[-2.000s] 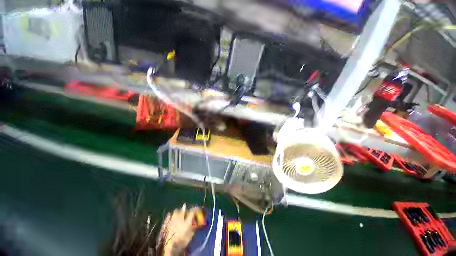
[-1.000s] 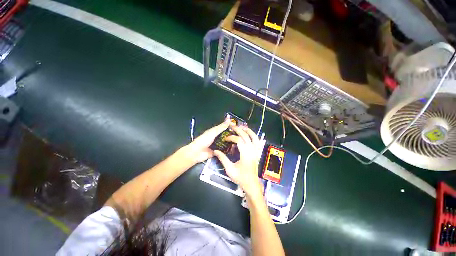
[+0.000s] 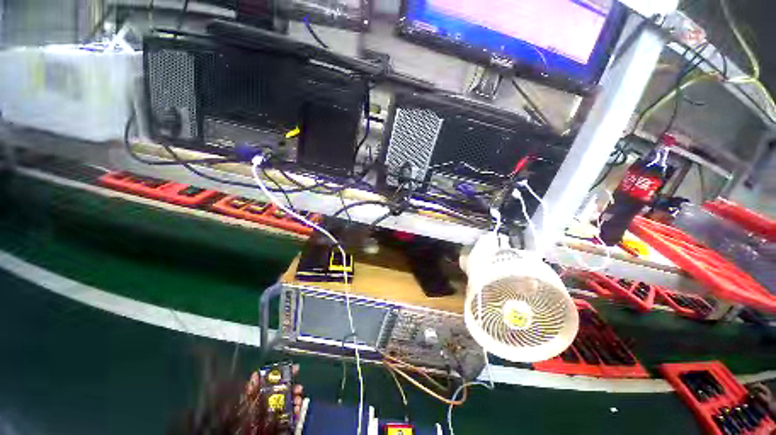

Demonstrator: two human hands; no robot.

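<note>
A dark mobile phone with yellow marks (image 3: 276,399) is held upright at the bottom edge. Fingers, apparently of my left hand (image 3: 253,392), wrap its sides; the rest of the hand is cut off or behind blurred hair. My right hand cannot be made out. Right of the phone lie two dark blue fixture pads (image 3: 330,419) with white frames, mostly cut off. A red-yellow phone (image 3: 397,428) lies on the right pad. A white cable (image 3: 353,340) hangs down between the pads.
A grey tester (image 3: 340,321) with orange-brown leads stands ahead, a black-yellow unit (image 3: 340,262) on top. A white fan (image 3: 521,316) stands at its right. Red trays (image 3: 681,382) of dark phones lie right. Computer cases (image 3: 459,144), a monitor (image 3: 510,30) and a cola bottle (image 3: 634,189) are behind.
The view has swung up from the pads to the shelf and monitor. A second ago both my hands were on the dark phone; now only fingers at its sides show, left of the pads.
</note>
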